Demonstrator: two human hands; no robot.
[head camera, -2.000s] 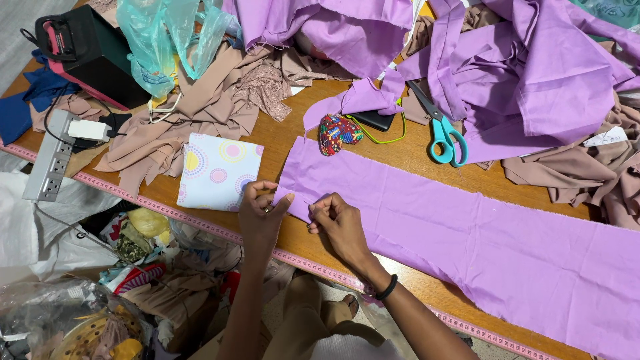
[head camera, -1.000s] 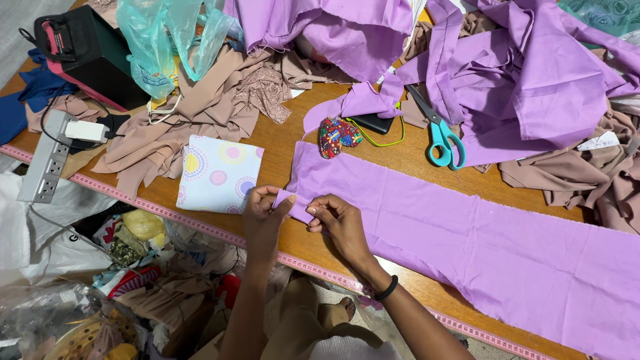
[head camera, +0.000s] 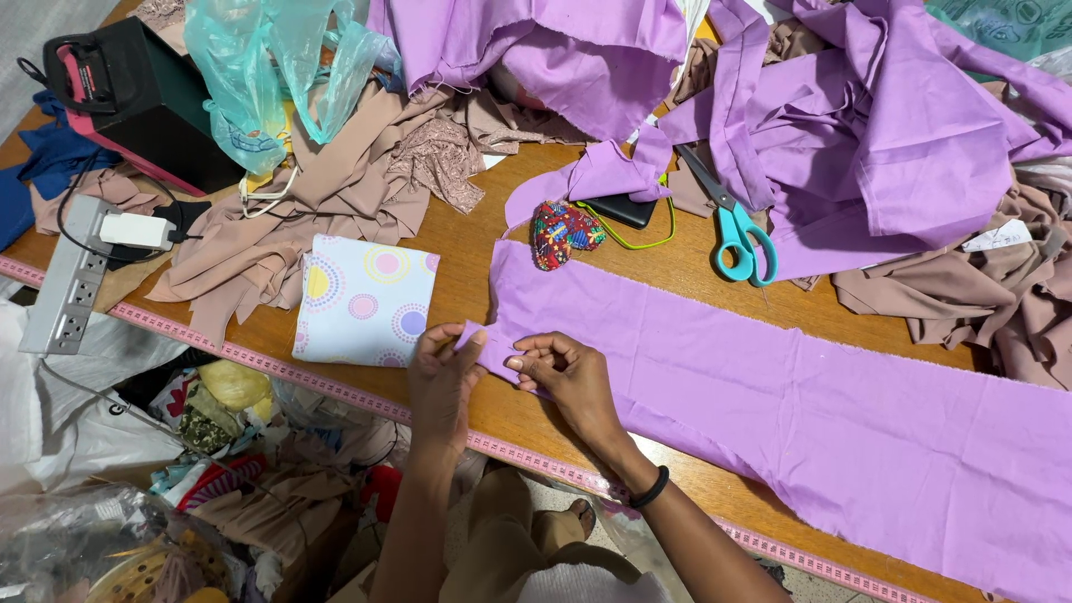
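A long strip of purple fabric (head camera: 720, 360) lies across the wooden table. My left hand (head camera: 448, 368) pinches its near left corner between thumb and fingers, the edge turned up there. Just to the right, my right hand (head camera: 557, 368) has thumb and fingertips together at the same edge; something tiny between them, perhaps a pin, is too small to tell. A red patterned pincushion-like piece (head camera: 561, 234) rests at the strip's far edge. Teal-handled scissors (head camera: 737, 226) lie beyond the strip. Left of my left hand is a folded white cloth with coloured circles (head camera: 364, 301).
Pink measuring tape (head camera: 352, 398) runs along the table's near edge. A power strip (head camera: 75, 280), a black box-shaped device (head camera: 142, 100) and a teal plastic bag (head camera: 243, 84) are at the left. Beige fabric scraps (head camera: 335, 193) and heaped purple cloth (head camera: 904, 126) cover the far side.
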